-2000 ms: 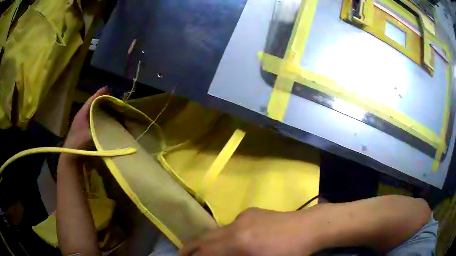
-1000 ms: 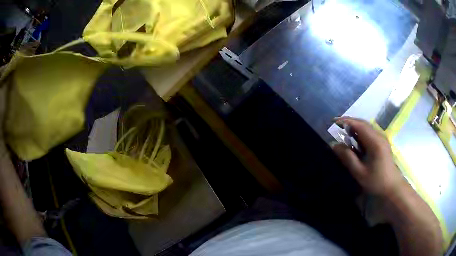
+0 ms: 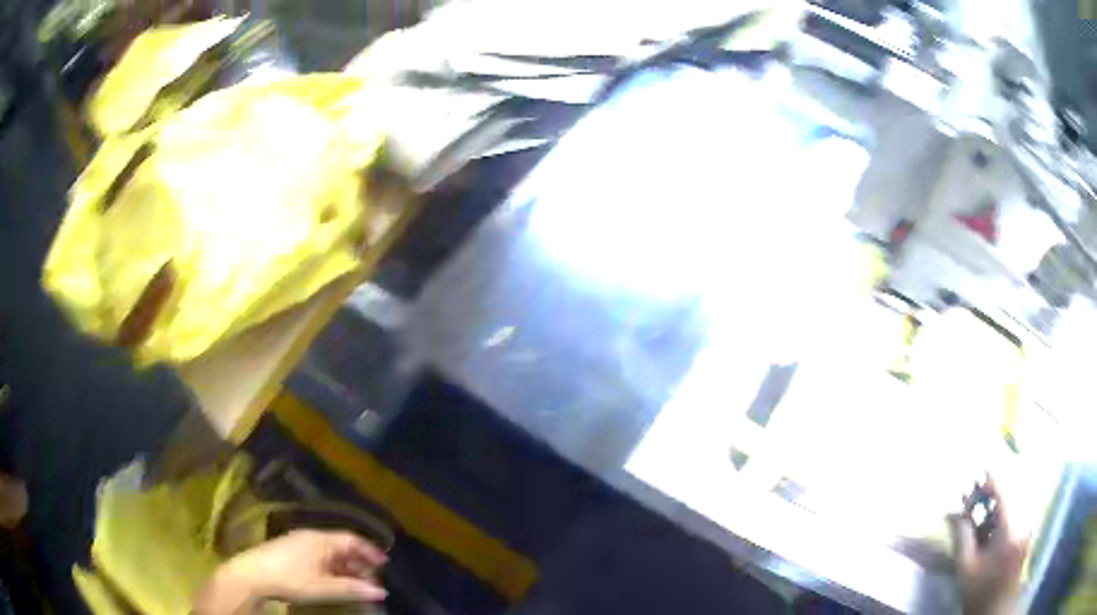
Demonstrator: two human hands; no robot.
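The view is blurred and glary. My left hand [image 3: 301,572] is at the lower left with curled fingers, beside and partly over yellow bag pieces [image 3: 150,535]; whether it grips anything is unclear. My right hand [image 3: 994,571] is at the lower right, over the near right part of the bright white plate [image 3: 692,475]. A small dark thing [image 3: 984,511] with a bright middle shows at its fingers; I cannot tell what it is or whether it is held. The yellow template outline [image 3: 1013,390] is washed out by glare.
A heap of yellow bags [image 3: 241,192] lies at the upper left on a pale board [image 3: 241,378]. The shiny machine table [image 3: 541,360] lies mid-view. The white machine head [image 3: 950,222] with red marks is at the upper right. A yellow bar [image 3: 403,499] crosses the dark area below.
The view has swung, so the machine head shows. My left hand has come into view by the lower yellow pieces. The yellow bag piece raised at far left no longer shows there. My right hand is farther right.
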